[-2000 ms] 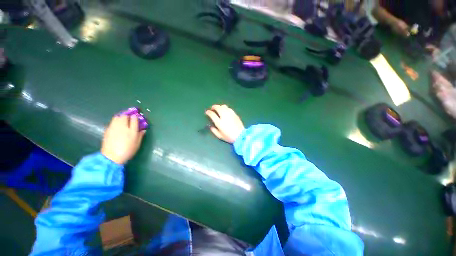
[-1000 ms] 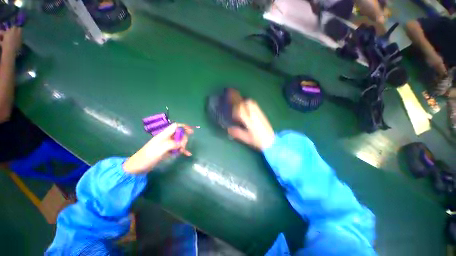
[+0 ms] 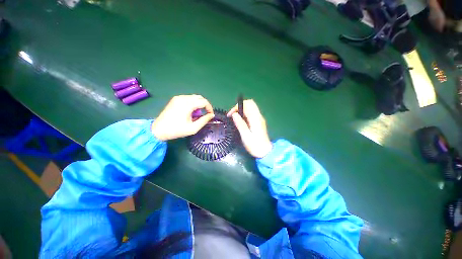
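Note:
A black ribbed round housing (image 3: 213,141) lies on the green bench in front of me, its flatter centre facing up. My left hand (image 3: 185,117) is over its upper left part and holds a purple cell (image 3: 199,114), mostly hidden by the fingers. My right hand (image 3: 249,125) is at its upper right edge and pinches a thin black strip (image 3: 240,104) that points up. Loose purple cells (image 3: 130,91) lie side by side to the left of my left hand.
Another ribbed housing (image 3: 322,68) with a purple cell and orange-brown patch lies beyond, to the right. Black curved parts (image 3: 390,90) and a pale yellow sheet (image 3: 420,78) lie farther right. More housings (image 3: 431,144) are at the right edge. A person's arm shows at top right.
The housing has come nearer and now lies between my hands. My left hand has moved from the loose cells to it with one cell. My right hand now holds the black strip.

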